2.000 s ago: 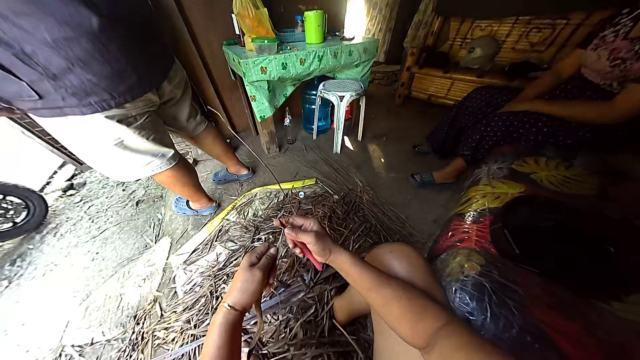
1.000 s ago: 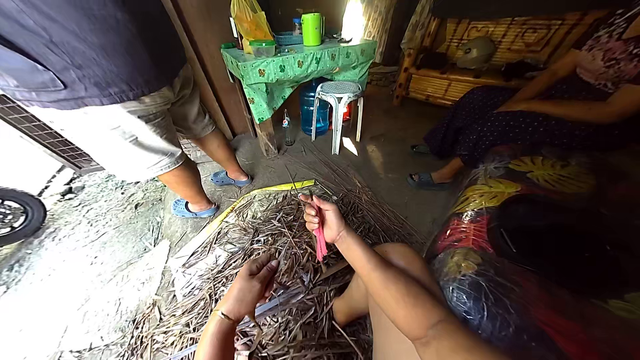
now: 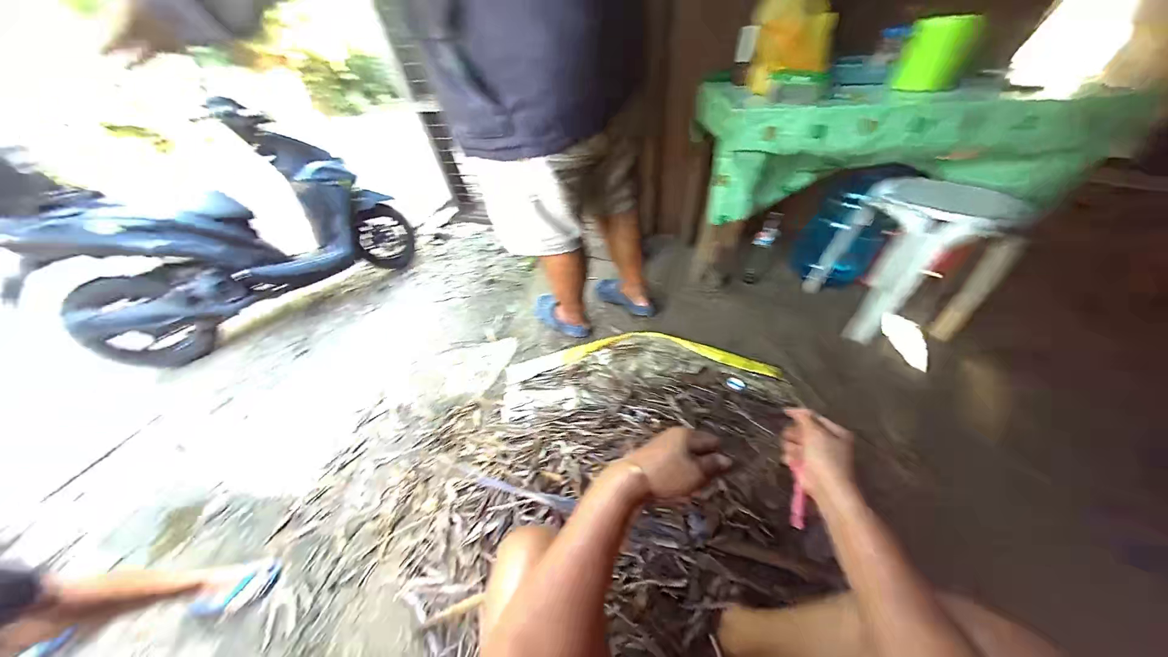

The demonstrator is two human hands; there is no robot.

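My right hand [image 3: 818, 449] is closed around a tool with a pink-red handle [image 3: 799, 497], whose end sticks out below the fist; the rest of the tool is hidden or blurred. My left hand [image 3: 683, 464], a thin band at its wrist, hovers over a heap of dry brown plant strips [image 3: 511, 465] with its fingers curled. Blur hides whether anything thin lies between those fingers. The two hands are apart. A pale flat strip [image 3: 520, 490] lies across the heap left of my left hand.
A yellow strip [image 3: 675, 341] edges the heap's far side. Beyond it a person [image 3: 547, 109] stands in blue shoes. A cloth-covered table [image 3: 876, 137] and a white stool [image 3: 912, 214] are at the back right. A motorcycle [image 3: 274, 219] stands left; another person's leg [image 3: 128, 593] shows lower left.
The view has swung left, bringing the motorcycle into sight. My hands, close together two seconds ago, are now apart. The pink-red-handled tool remains in my right hand.
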